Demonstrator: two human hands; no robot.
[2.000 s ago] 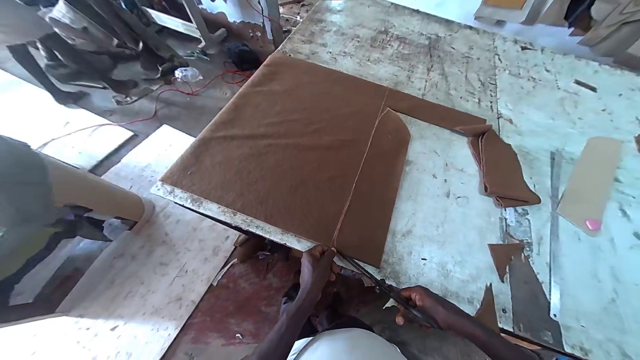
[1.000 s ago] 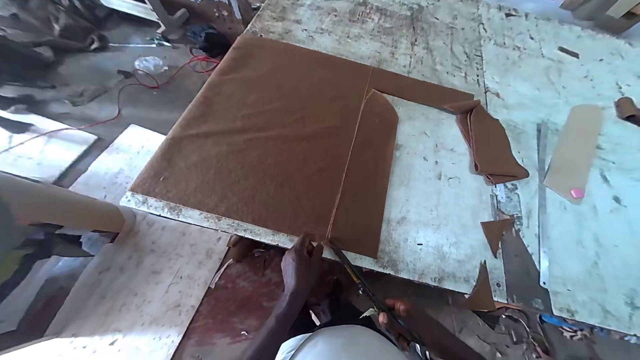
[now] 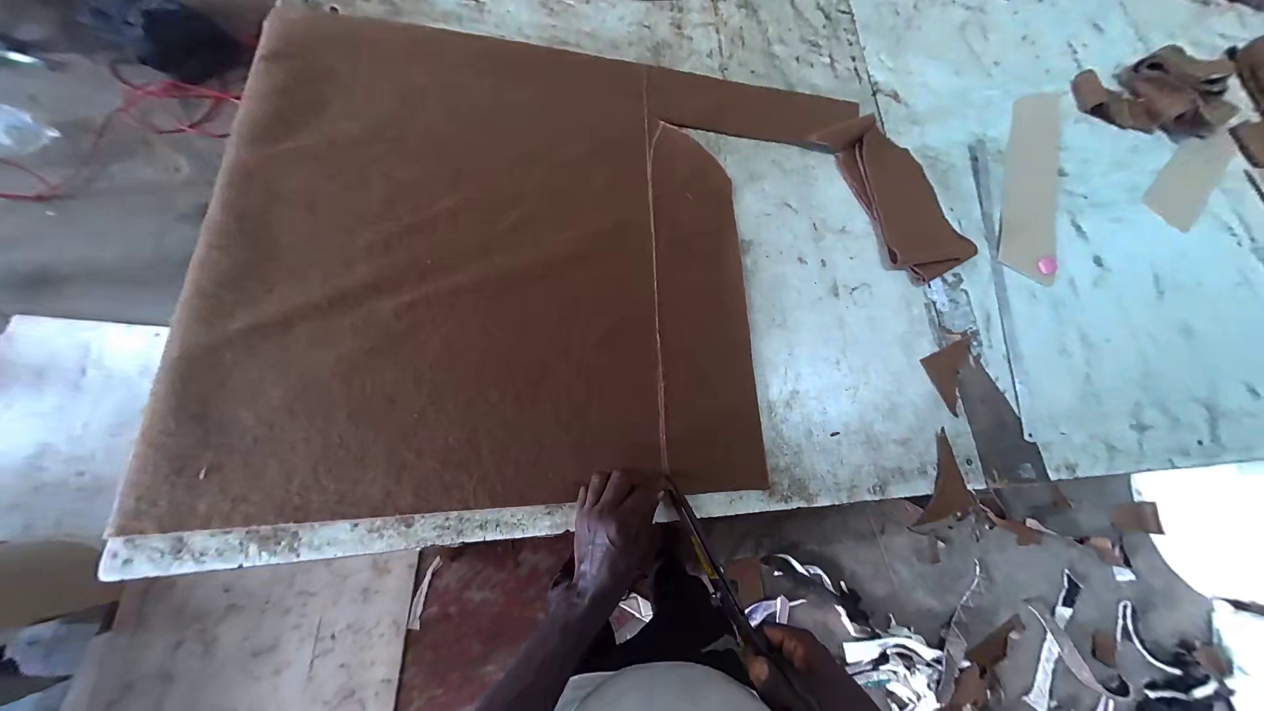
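A large piece of brown fabric point(image 3: 444, 286) lies flat over the table, with a pale line running down it near its right side. At the fabric's front edge, my left hand point(image 3: 614, 523) rests with its fingers on the cloth, just left of that line. My right hand point(image 3: 790, 664) grips the handles of long dark shears point(image 3: 713, 573). Their tip meets the fabric edge where the line ends, close beside my left fingertips. A narrow brown strip continues at the top right to a folded bunch of the same fabric point(image 3: 904, 202).
The worn white tabletop point(image 3: 810, 395) holds a metal ruler point(image 3: 995, 267), a beige pattern piece point(image 3: 1030, 188) with a pink object on it, and brown scraps point(image 3: 950, 484). Crumpled cloth point(image 3: 1165, 89) lies at the upper right. Offcuts point(image 3: 889, 657) litter the floor; a red cable point(image 3: 178, 94) lies left.
The view has shifted closer over the table. My left hand stays at the fabric's front edge, and the shears remain in my right hand with the tip by the pale line.
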